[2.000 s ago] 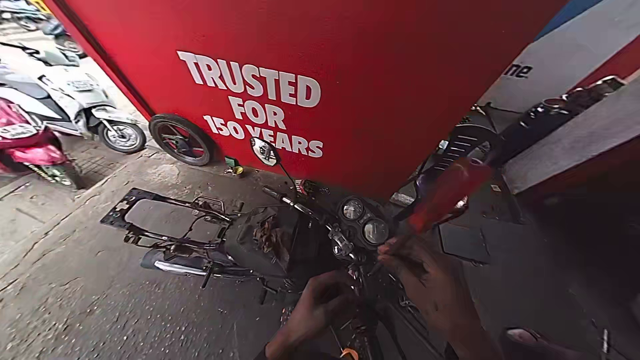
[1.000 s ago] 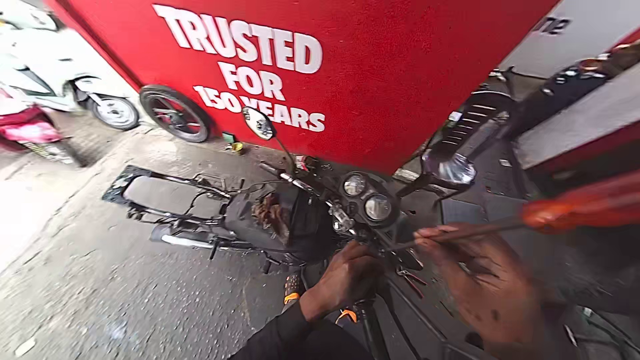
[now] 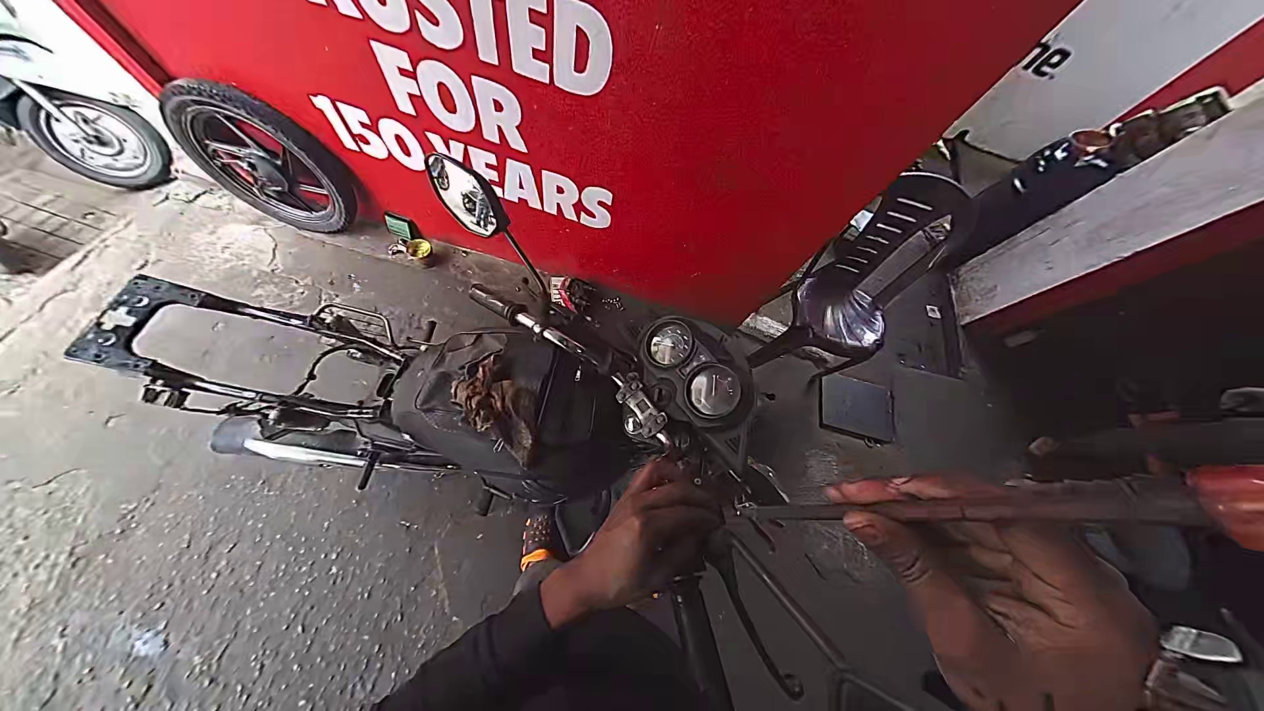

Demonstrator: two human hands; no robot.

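Observation:
My left hand (image 3: 657,538) is closed around a dark part at the handlebar, just below the chrome clamp (image 3: 640,410); its fingertips and what they grip are partly hidden. My right hand (image 3: 997,583) holds a screwdriver by its dark shaft (image 3: 948,509) between thumb and fingers. The red handle (image 3: 1229,504) lies at the right edge of the view, and the tip points left, close beside my left fingers. Whether the tip touches anything cannot be told. Two round gauges (image 3: 691,370) sit above my left hand on the motorcycle. A brown rag (image 3: 499,405) rests on its tank cover (image 3: 434,395).
The bare rear frame (image 3: 197,380) extends left. A mirror (image 3: 466,196) stands up near a red wall (image 3: 741,128). A loose wheel (image 3: 259,156) leans there, with a scooter wheel (image 3: 94,138) farther left. Control levers (image 3: 755,622) project below my hands. A dark flat box (image 3: 856,407) lies right.
My right hand has moved right, away from my left hand, since two seconds ago. The screwdriver, tilted upward then, now lies nearly level across the view.

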